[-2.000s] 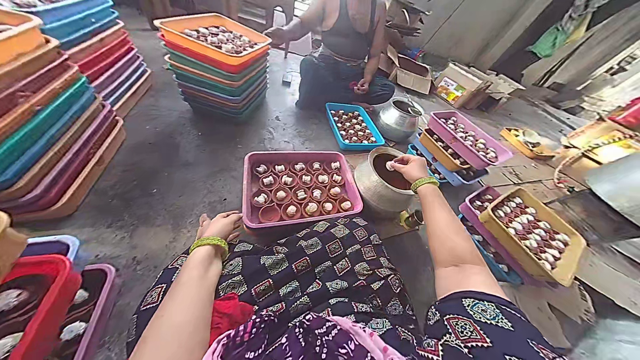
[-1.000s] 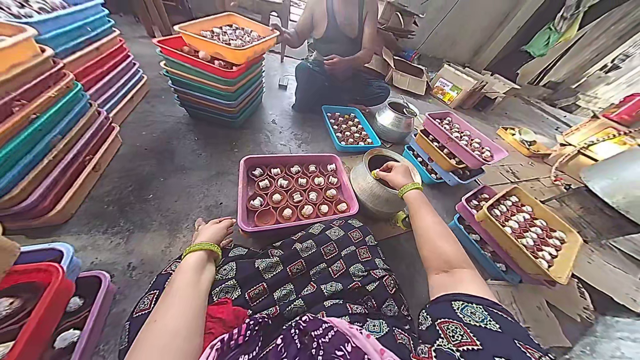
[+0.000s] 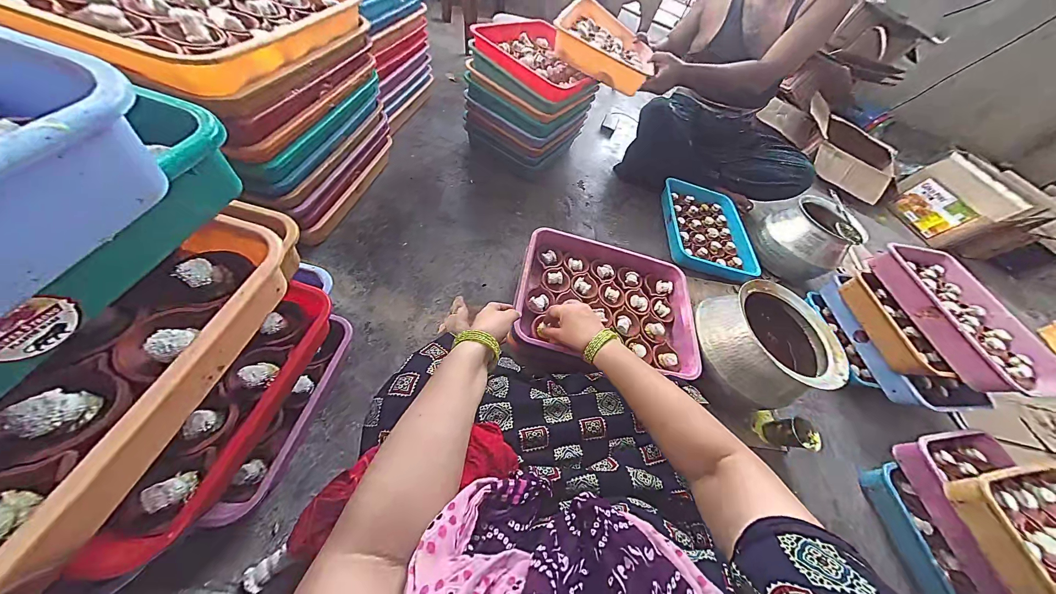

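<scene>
A pink plastic tray (image 3: 691, 330) rests in front of me, filled with rows of small round clay cups (image 3: 633, 302), most with a white piece on top. My left hand (image 3: 493, 320) is at the tray's left rim, fingers drawn together; whether it grips the rim is unclear. Over the near left cups is my right hand (image 3: 571, 325), its fingertips pinched together and hiding whatever may be between them. Just right of the tray stands a metal pot (image 3: 726, 342) with dark contents.
Stacks of coloured trays (image 3: 528, 124) stand ahead and at left (image 3: 305, 157). A blue tray (image 3: 670, 223), a second metal pot (image 3: 792, 239) and more filled trays (image 3: 965, 363) lie to the right. A seated person (image 3: 726, 82) holds an orange tray (image 3: 606, 76).
My right hand has moved left from the metal pot's mouth to the pink tray. The other person has lifted the orange tray off the stack's top. The view has shifted left.
</scene>
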